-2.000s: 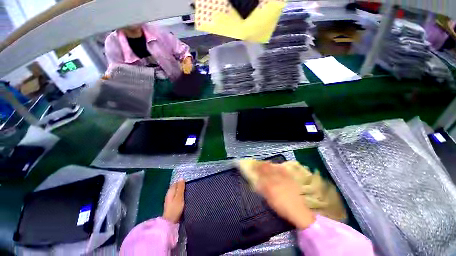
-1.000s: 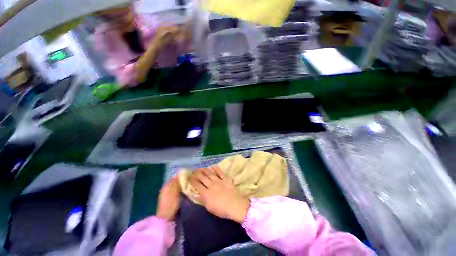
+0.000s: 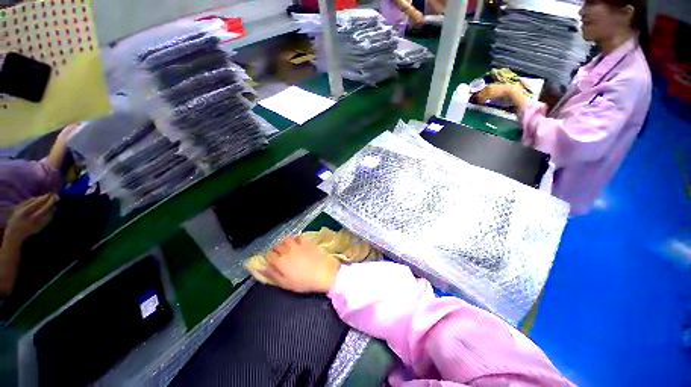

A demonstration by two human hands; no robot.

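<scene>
A black slab with a fine ribbed back [image 3: 261,340] lies on bubble wrap at the bottom, cut off by the lower edge. My right hand [image 3: 298,264] rests on a crumpled tan-yellow cloth [image 3: 345,243] at the slab's far end, fingers over the cloth. Part of the cloth shows beyond my hand. My left hand is not in view.
Black slabs with blue-and-white labels lie on pale sheets, one at left [image 3: 106,329], one beyond the cloth [image 3: 269,198]. Shiny bubble-wrap bags [image 3: 447,215] lie at right. A person in pink [image 3: 598,113] stands behind them. Stacked wrapped units [image 3: 201,98] and white paper [image 3: 295,104] are at the far side.
The view has turned to the right, showing the blue floor and another person. My right hand and the cloth are at the slab's far end. My left hand has gone out of view.
</scene>
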